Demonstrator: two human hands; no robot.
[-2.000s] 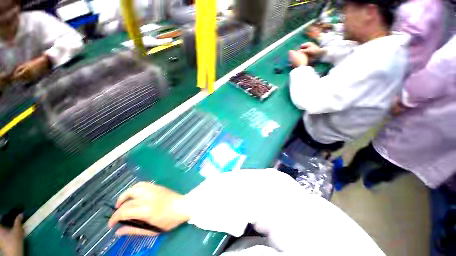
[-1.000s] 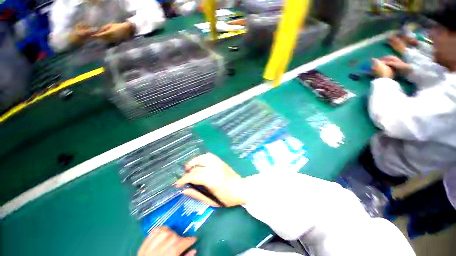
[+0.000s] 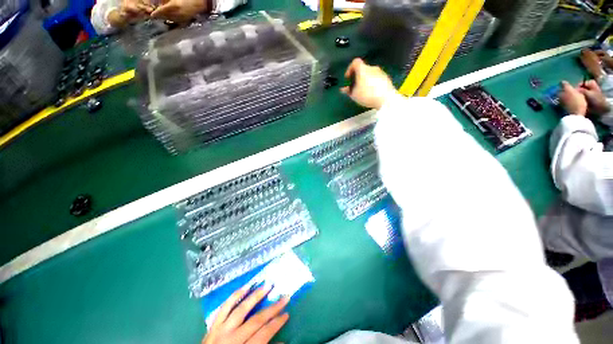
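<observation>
My left hand (image 3: pixel 247 318) lies with fingers spread on the near edge of the blue-and-white adhesive sheet (image 3: pixel 288 274). The clear component tray (image 3: pixel 249 222), with rows of small dark pieces, lies just above that sheet. My right hand (image 3: pixel 366 82) is stretched out over the conveyor, thumb and forefinger apart, close to a round black unit (image 3: pixel 330 81). I see nothing held in it and no tweezers. My right sleeve partly covers the second clear tray (image 3: pixel 349 168) and second blue-and-white sheet (image 3: pixel 382 228).
The pale rail (image 3: pixel 134 216) borders the conveyor, which carries another black unit (image 3: pixel 80 205) at left. Stacked clear trays (image 3: pixel 232 84) stand across it. A yellow post (image 3: pixel 440 50) is beside my right arm. A tray of reddish-brown parts (image 3: pixel 491 114) and a neighbour's hands (image 3: pixel 583 97) are at right.
My right hand has moved from over the near tray up and away to the conveyor; the dark tool in it no longer shows. My left hand has come onto the near sheet. The view has shifted.
</observation>
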